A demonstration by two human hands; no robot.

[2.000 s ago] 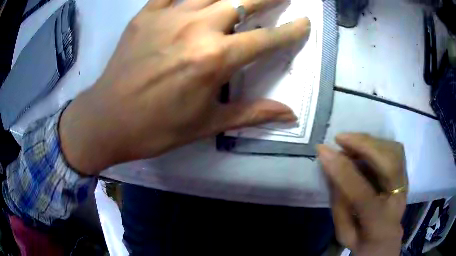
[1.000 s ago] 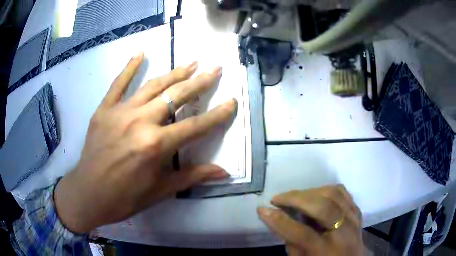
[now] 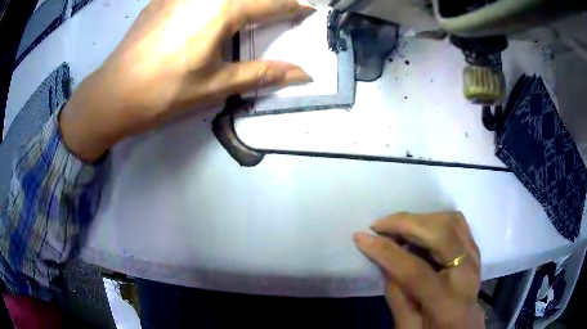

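Observation:
The white card template (image 3: 289,58) lies on a grey lining piece (image 3: 347,77), whose edge shows along the card's right and near sides. The presser foot (image 3: 335,32) stands at the cloth's right edge. My left hand (image 3: 186,64) lies spread over the card, thumb and a finger pressing on it; its other fingertips are cut off or hidden at the top edge. My right hand (image 3: 428,257) is off the cloth, near the table's front edge, with thumb and fingertips close together; a small dark item may be tucked in it, too unclear to tell.
Patterned shell pieces (image 3: 544,151) are stacked at right. Grey lining pieces (image 3: 38,109) lie at left, partly behind the sleeve. The machine head with its knurled tension knob (image 3: 484,85) hangs at top right. A dark curved part (image 3: 236,138) lies by the table seam.
The card and cloth have moved away from me, further under the machine, with my left hand on them. The dark curved part has come into view. My right hand stays low, apart from the cloth.

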